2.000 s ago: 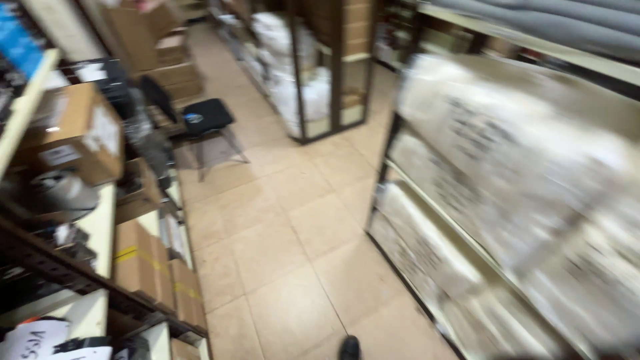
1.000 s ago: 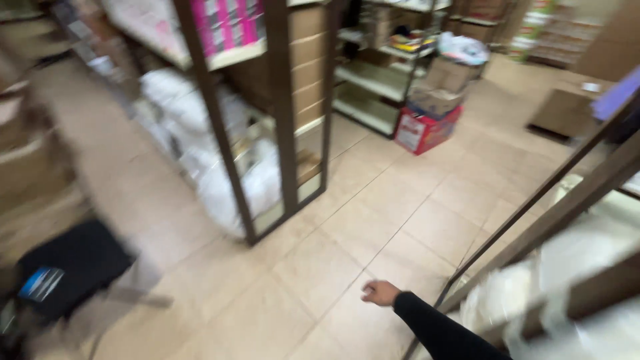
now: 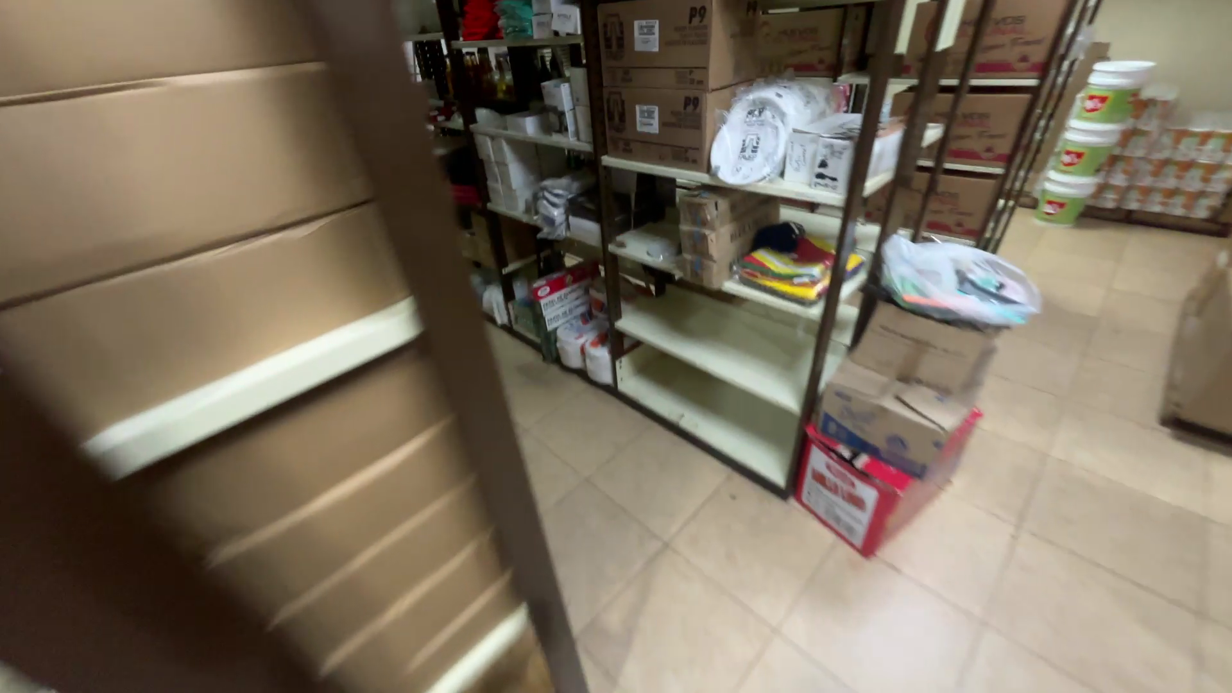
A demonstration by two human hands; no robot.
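Neither my left hand nor my right hand shows in the head view now. Close on the left, blurred, stands a rack post (image 3: 462, 366) in front of stacked cardboard boxes (image 3: 183, 183). Mid-view is a metal shelving unit (image 3: 712, 337) bearing large cartons (image 3: 664, 82), a plastic-wrapped stack of white plates or lids (image 3: 756, 135), small brown boxes (image 3: 703, 241) and folded coloured cloths or bags (image 3: 794, 269). At its right corner a red box (image 3: 847, 496) stands on the floor, with opened cardboard boxes (image 3: 900, 395) and a filled clear plastic bag (image 3: 953, 279) piled on it.
Tiled floor (image 3: 722, 597) runs between the near rack and the shelving. White tubs with green labels (image 3: 1078, 154) are stacked at the back right beside packed goods (image 3: 1165, 173). A brown board or box (image 3: 1198, 356) stands at the right edge. White containers (image 3: 582, 351) sit low on the left.
The view has swung right and come nearer to the shelving and red box. My hand and dark sleeve, seen low in the frame one second ago, are out of view.
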